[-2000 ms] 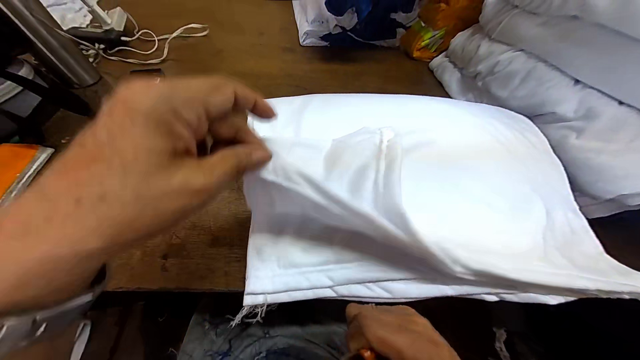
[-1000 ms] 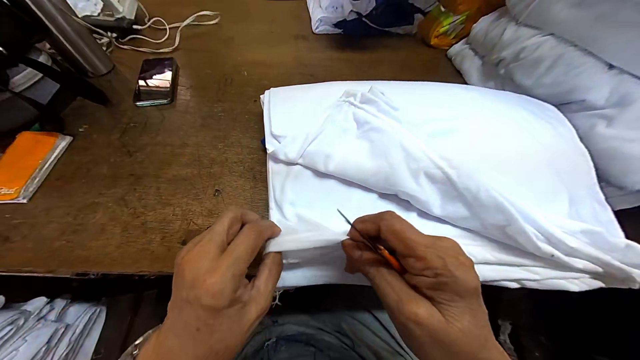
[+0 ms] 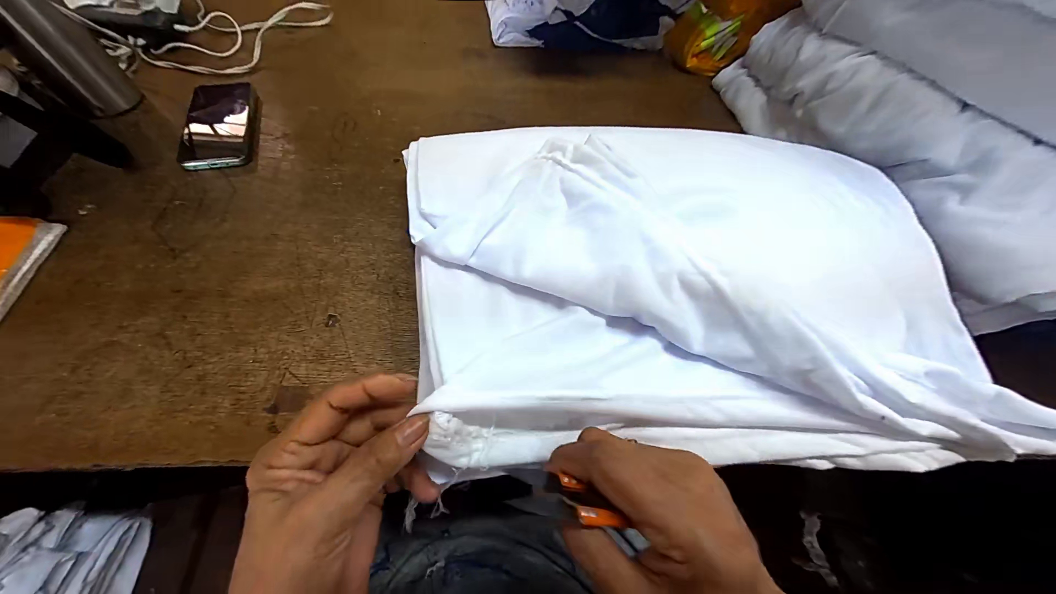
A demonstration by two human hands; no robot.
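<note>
White fabric (image 3: 701, 272) lies folded in layers on the wooden table, its near edge at the table's front edge. My left hand (image 3: 330, 478) pinches the near left corner of the cloth between thumb and fingers. Loose threads (image 3: 437, 499) hang below that corner. In my right hand (image 3: 660, 503) is a small cutting tool with orange handles (image 3: 598, 517), probably thread snips. Its dark, blurred blades point left, just under the cloth's near edge; whether they touch the threads I cannot tell.
A smartphone (image 3: 219, 125), a metal cylinder (image 3: 78, 62) and a white cord (image 3: 256, 33) are at the upper left. An orange item (image 3: 18, 247) lies at the left edge. White bundled fabric (image 3: 907, 140) is at the right, beside an orange plastic bag (image 3: 714, 37). White cloth (image 3: 70, 549) sits below left.
Two seconds ago my left hand was raised, lifting the cloth's upper layer; that layer now lies folded back. Since one second ago, the orange-handled tool has gone from above the cloth to below its near edge.
</note>
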